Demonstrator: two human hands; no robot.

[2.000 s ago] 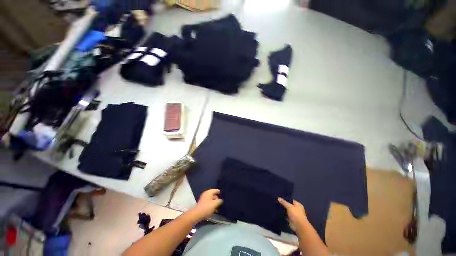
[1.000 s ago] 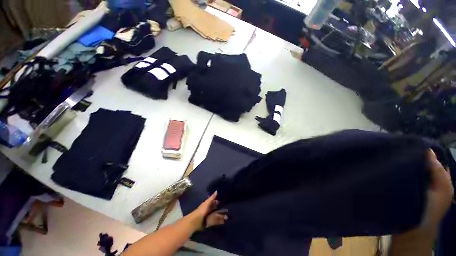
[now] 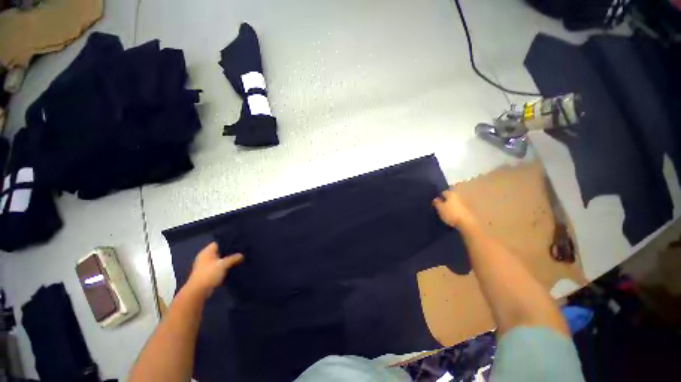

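Note:
A large navy-black cut panel [image 3: 388, 313] lies on the pale table in front of me, partly over a brown paper pattern [image 3: 500, 216]. Another dark cloth [image 3: 321, 231] is spread on top of it. My left hand [image 3: 210, 267] pinches this cloth at its left end. My right hand [image 3: 452, 210] pinches it at its right end, near the panel's upper right corner. Fabric shears [image 3: 562, 248] lie on the brown paper at the right, their blades hard to make out.
A large pile of black panels [image 3: 123, 119] and tied bundles [image 3: 254, 93] lie across the table. A cream block with a brown top [image 3: 107, 287] and a dark stack [image 3: 56, 336] are at left. A corded cutter [image 3: 534, 119] and a dark panel [image 3: 616, 119] are at right.
The cloth, lifted and billowing a second ago, now lies spread over the panel. My right hand has come down with its end. The view has shifted right.

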